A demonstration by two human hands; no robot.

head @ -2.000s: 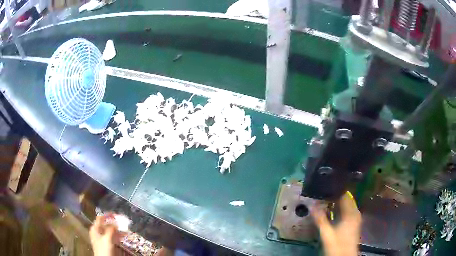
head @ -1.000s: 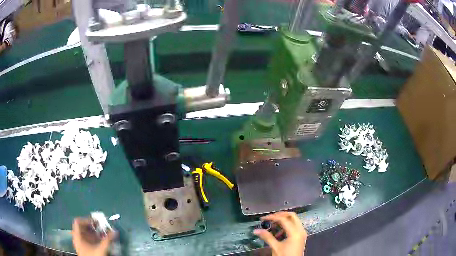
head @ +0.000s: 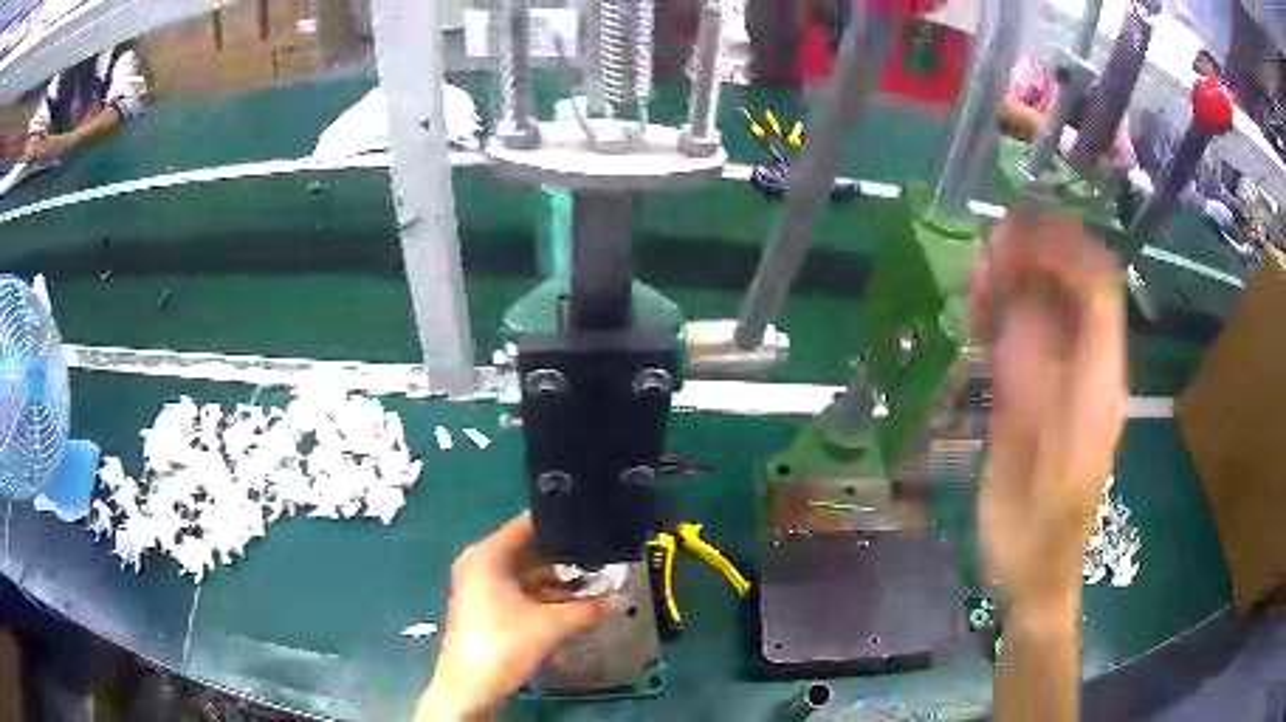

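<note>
My left hand (head: 511, 607) holds a small white plastic part (head: 592, 577) under the black ram block (head: 598, 437) of the green press, above its base plate (head: 607, 652). The fingers hide much of the part. My right hand (head: 1051, 381) is raised and blurred in front of the second green press (head: 917, 282); no object shows clearly in it. A dark metal sleeve (head: 817, 698) stands near the bench's front edge.
A heap of white plastic parts (head: 268, 473) lies left, beside a blue fan (head: 28, 388). Yellow-handled pliers (head: 705, 557) lie between the presses. A cardboard box (head: 1241, 423) stands at right. A grey lever bar (head: 818, 184) slants above. People sit opposite.
The view has turned back left from a second ago. My left hand has brought the white part under the ram block. My right hand has risen from the bench's front, where the sleeve now stands.
</note>
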